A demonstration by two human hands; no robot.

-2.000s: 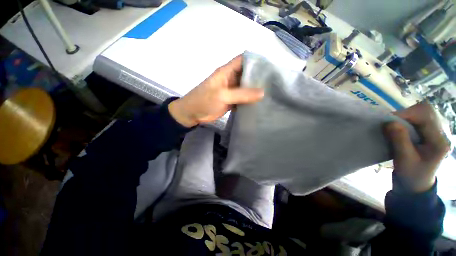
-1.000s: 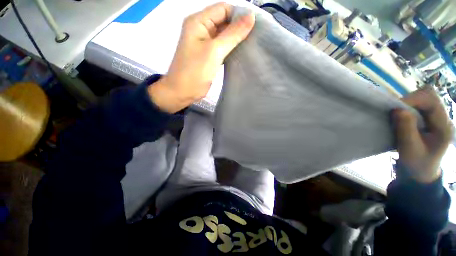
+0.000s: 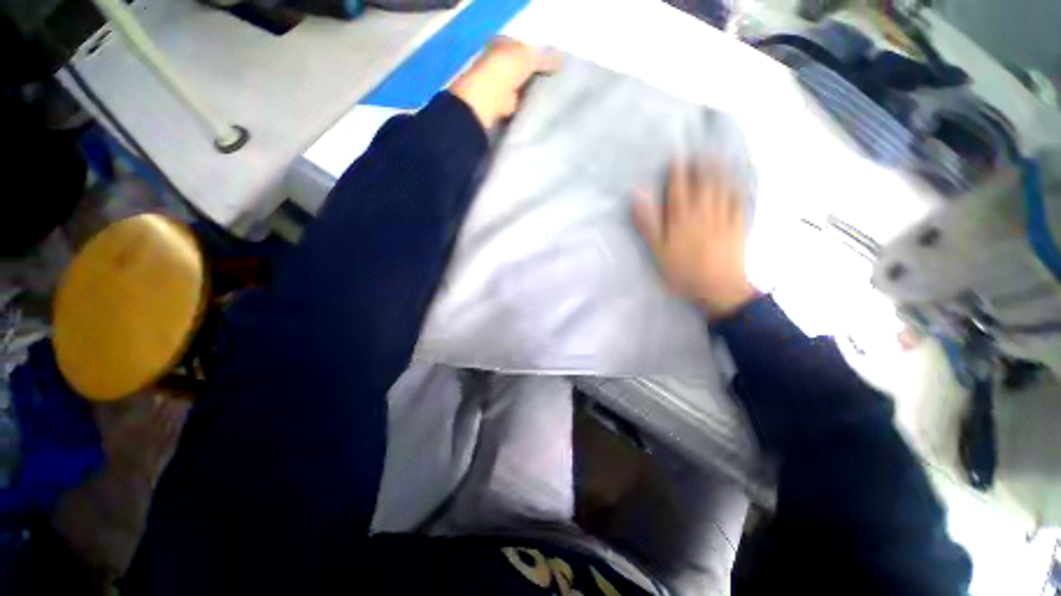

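A light grey fabric panel point(image 3: 570, 233) lies spread over the white machine table point(image 3: 814, 175), its near edge hanging at the table's front edge. My left hand point(image 3: 503, 79) grips the panel's far left corner between thumb and fingers. My right hand point(image 3: 700, 233) lies on the panel's right part with fingers spread, palm down, slightly blurred. The white sewing machine point(image 3: 977, 250) stands at the right, cut off by the frame's edge.
A round yellow stool point(image 3: 128, 306) stands at left. Blue tape point(image 3: 448, 52) is on the table's left side. Black-handled scissors point(image 3: 980, 425) lie near the machine at right. Dark cloth and a striped grey-blue fabric point(image 3: 855, 111) lie behind. Light grey cloth point(image 3: 524, 448) covers the lap.
The panel, held up between both hands before, now lies on the table. My right hand has let go of its right end and rests flat on it. The view has shifted.
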